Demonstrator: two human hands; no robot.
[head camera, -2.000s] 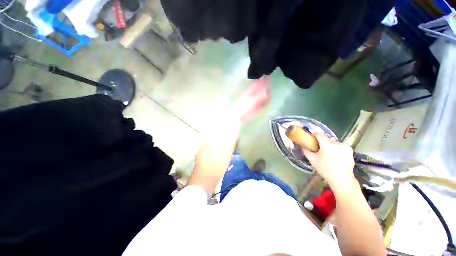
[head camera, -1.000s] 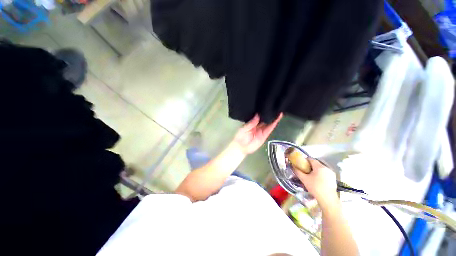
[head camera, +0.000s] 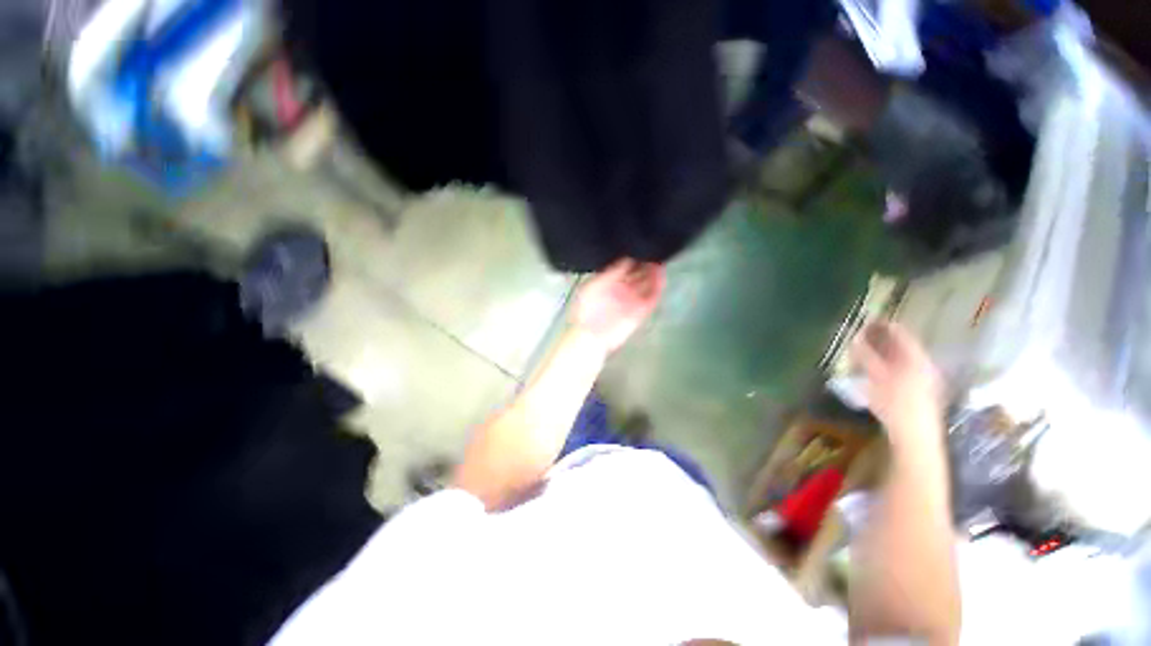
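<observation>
A black skirt (head camera: 619, 139) hangs at the top centre, with its lower edge drawn to a narrow point. My left hand (head camera: 619, 305) is closed on that lower edge, fingers curled at the cloth. My right hand (head camera: 899, 366) is to the right, blurred, with no iron in it; its fingers look apart. A blurred silvery shape that looks like the iron (head camera: 997, 442) lies at the end of the white table, just right of my right wrist.
More black garments (head camera: 164, 467) hang at the left. A white padded arm (head camera: 1086, 240) stands at the right. A carton (head camera: 953, 303) and a red thing (head camera: 810, 502) are low on the right. A round dark stand base (head camera: 285, 271) is on the floor, and a blue stool (head camera: 177, 158) is at the upper left.
My right hand has let go of the iron and moved right and up. My left hand, at the hem a second ago with fingers spread, is now closed on it. The view has shifted.
</observation>
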